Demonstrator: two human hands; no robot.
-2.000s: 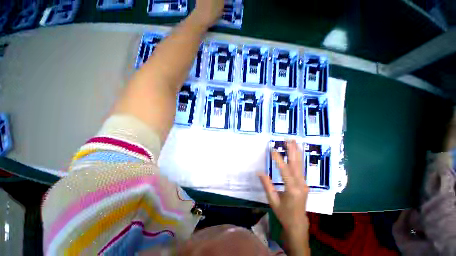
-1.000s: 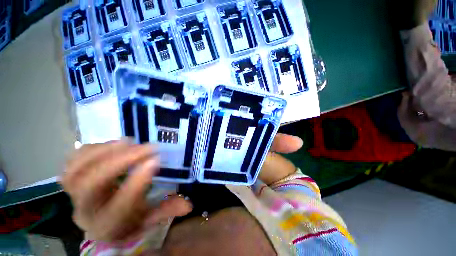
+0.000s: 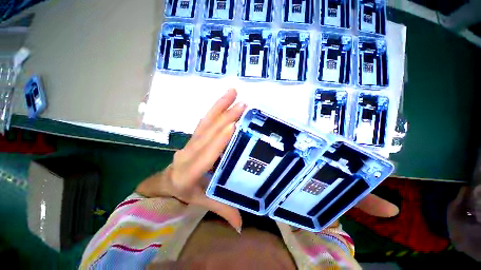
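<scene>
Two light-blue phone housings with black inner pads are held side by side, tilted, above the bench's front edge: a left one (image 3: 258, 163) and a right one (image 3: 329, 184). Their open insides face me. My right hand (image 3: 376, 204) is mostly hidden under them; a finger or thumb shows past the right housing's lower right edge. My left hand (image 3: 203, 153) is at the left housing's left edge, fingers extended and apart; whether it touches the housing is unclear. Behind, more housings lie in rows on a white sheet (image 3: 182, 103), with two in the nearest row at the right.
A loose housing (image 3: 35, 97) lies on the beige board (image 3: 89, 68) at the left, near clear plastic (image 3: 6, 92). The green benchtop (image 3: 438, 105) is to the right. A brown carton (image 3: 47, 203) stands below left. Part of a person (image 3: 467, 221) shows at the right edge.
The two housings were lifted into view and have moved right and tilted. My left hand, earlier over the left housing's lower left side, is now at its left edge with fingers extended. The view has shifted.
</scene>
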